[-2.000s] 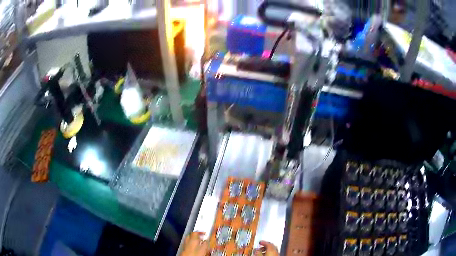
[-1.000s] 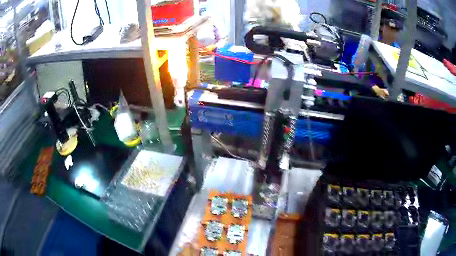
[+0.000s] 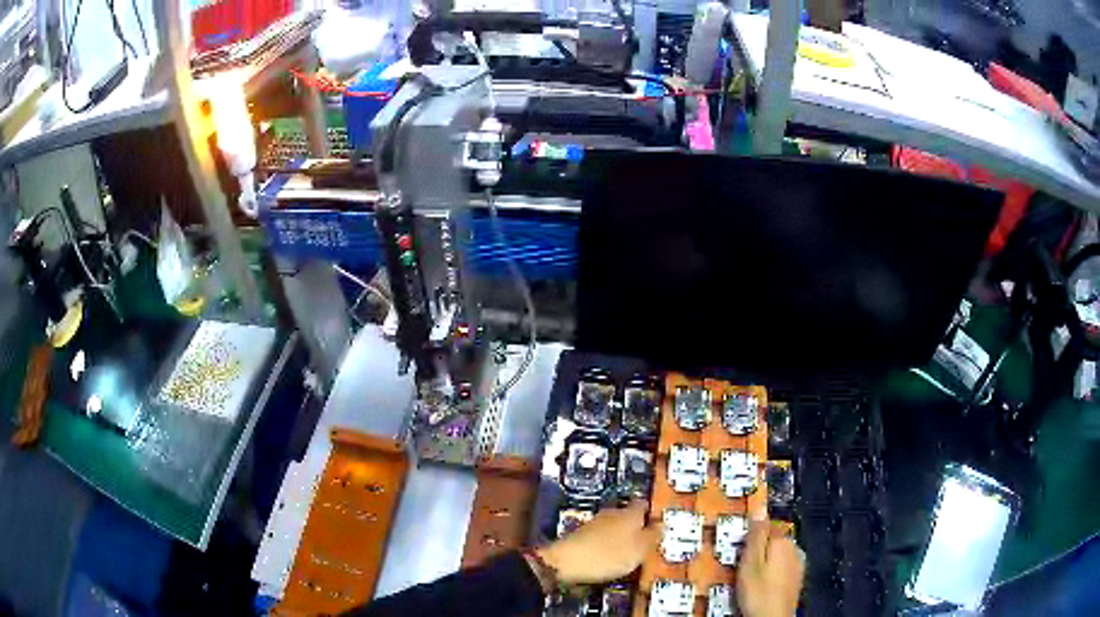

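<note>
The orange screw fixture [image 3: 712,440] lies over the black blister tray [image 3: 832,482], with silver modules [image 3: 689,468] seated in two columns. My left hand [image 3: 603,545] grips its left edge. My right hand [image 3: 770,571] grips its right edge; both hands are near the lower part of the picture. Other modules show in tray pockets left of the fixture and a few just right of it. The fixture's lower end is cut off by the picture's edge.
The screwdriving machine [image 3: 440,241] stands at centre left. On its pale bed lie an orange base plate [image 3: 347,518] and a browner plate [image 3: 501,512]. A dark monitor-like panel [image 3: 784,259] stands behind the tray. A phone-like white rectangle [image 3: 963,536] lies right. A tray of small parts [image 3: 211,376] is left.
The view has swung right. The loaded fixture has moved from the machine bed to over the black tray, uncovering an orange plate on the bed. Both hands now show on the fixture.
</note>
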